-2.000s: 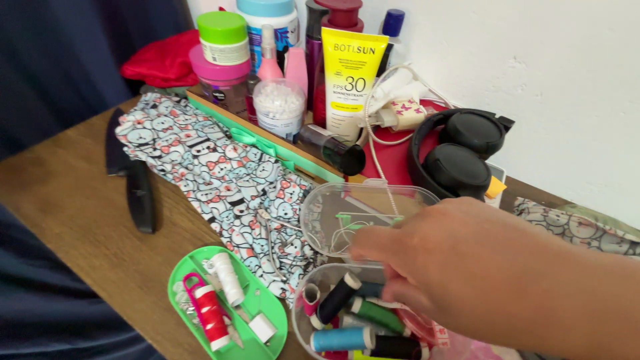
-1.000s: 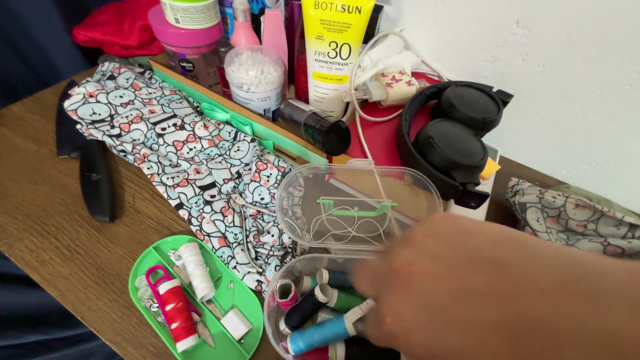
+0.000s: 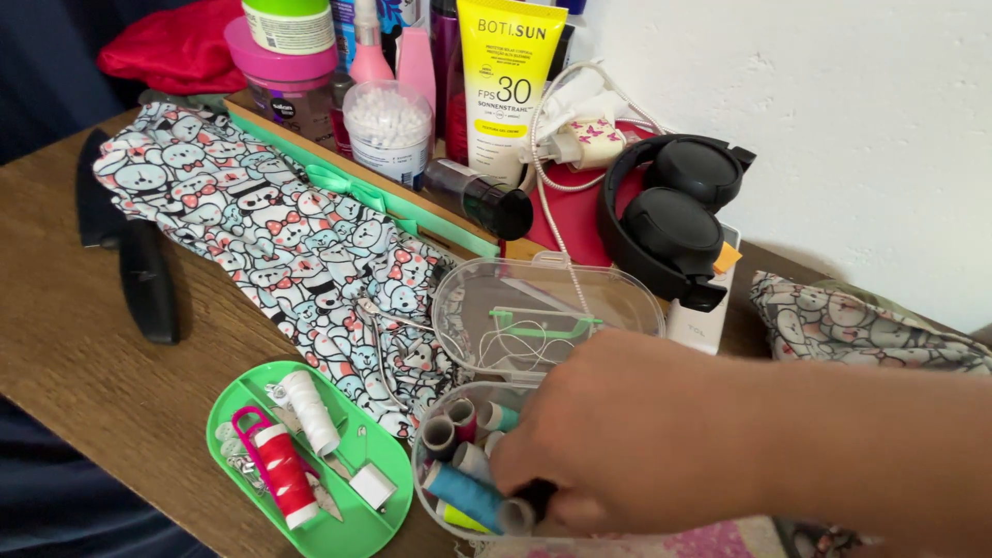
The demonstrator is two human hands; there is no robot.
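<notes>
My right hand (image 3: 620,434) reaches in from the right, its fingers down in a clear plastic box (image 3: 425,484) of thread spools. The fingertips are among the spools, by a blue spool (image 3: 465,496) and a dark one; whether they grip anything is hidden. The box's clear lid (image 3: 465,291) is folded back, with a green plastic piece (image 3: 542,329) and loose white thread in it. Left of the box lies a green tray (image 3: 353,527) with a red thread spool (image 3: 285,473), a white spool (image 3: 311,411), pink-handled scissors (image 3: 252,426) and pins. My left hand is out of view.
A black knife (image 3: 147,287) lies at the left beside cartoon-print fabric (image 3: 287,225). Behind stand a sunscreen tube (image 3: 508,93), a cotton swab tub (image 3: 387,132) and a tipped bottle (image 3: 480,198). Black headphones (image 3: 670,217) and a cable lie near the white wall.
My right hand has moved from over the lid and box edge down among the spools. The spools have shifted about; several now stand more upright.
</notes>
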